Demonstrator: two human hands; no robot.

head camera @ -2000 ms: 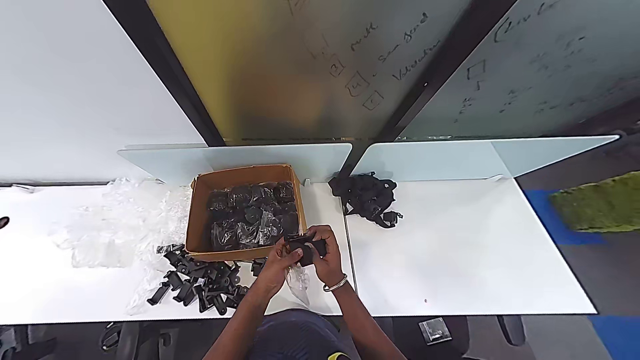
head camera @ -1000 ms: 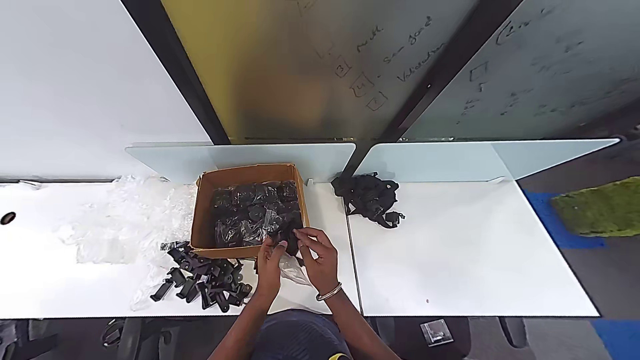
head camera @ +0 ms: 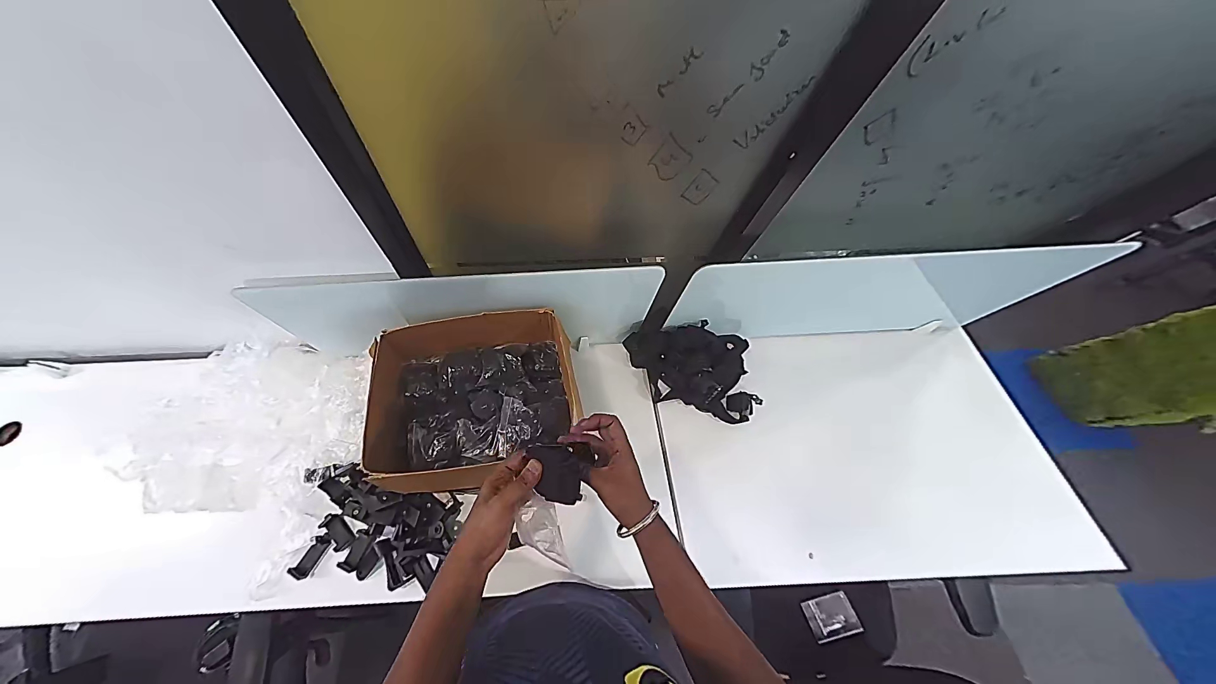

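Just in front of the cardboard box point(head camera: 375, 418), my left hand point(head camera: 508, 489) grips the left side of a black item point(head camera: 559, 473), perhaps fabric or straps. My right hand point(head camera: 608, 461), with a bracelet at the wrist, has its fingers on the item's right edge. Several black items in clear plastic bags point(head camera: 484, 404) fill the box. A clear plastic bag point(head camera: 541, 532) lies on the table below my hands. Left of it is a pile of black plastic clamp-like parts point(head camera: 385, 532).
Crumpled clear plastic bags point(head camera: 237, 427) cover part of the left table. A heap of black straps point(head camera: 698, 366) lies on the right table point(head camera: 855, 475), near the seam. Low glass dividers point(head camera: 826, 294) stand along the back edge.
Two seconds ago both hands held a black item at the box's front right corner; one second ago they were at the box's edge. Now the black item shows more fully between them.
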